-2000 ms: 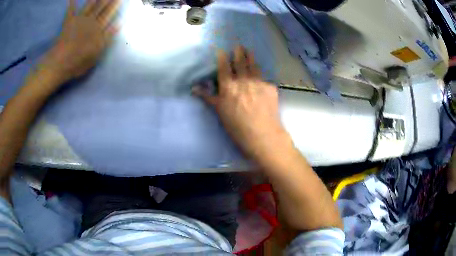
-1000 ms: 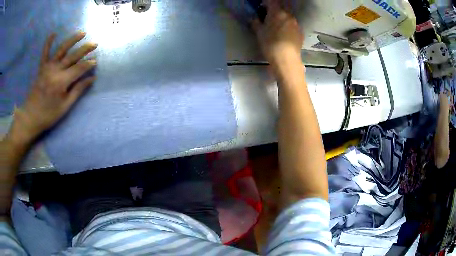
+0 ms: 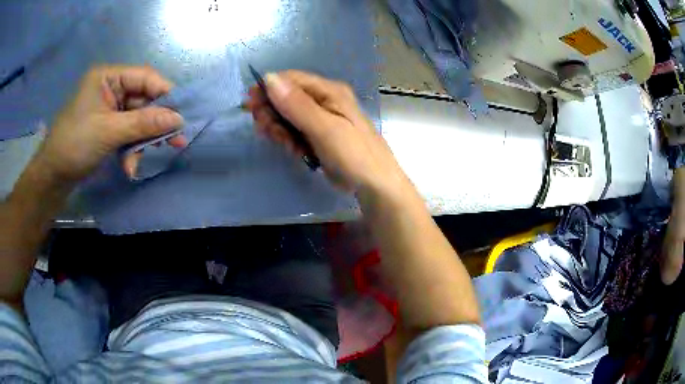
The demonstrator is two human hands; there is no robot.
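Observation:
A light blue garment panel (image 3: pixel 225 199) lies flat on the table under both hands, down to the front edge. My left hand (image 3: pixel 113 124) pinches a small cut piece of blue cloth (image 3: pixel 214 94) between thumb and fingers, over the panel. My right hand (image 3: pixel 319 124) is right of it and holds dark thread snips (image 3: pixel 282 116), tip pointing up and left. The fingertips of my right hand are near the small piece's right end; whether they grip it is unclear. A bright light shines on the cloth at top centre.
The white machine head (image 3: pixel 541 37) with JACK lettering is at upper right. Narrow blue strips (image 3: pixel 436 49) hang beside it. Crumpled blue and whitish cloth (image 3: pixel 541 300) lies by a yellow rim (image 3: pixel 511 244) at lower right. A red-edged mesh (image 3: pixel 368 322) is below the table. Another person's arm (image 3: pixel 674 232) shows at far right.
My right hand has come back from the hanging strips to the panel's middle, with snips showing. My left hand has lifted from lying flat and now pinches the small piece.

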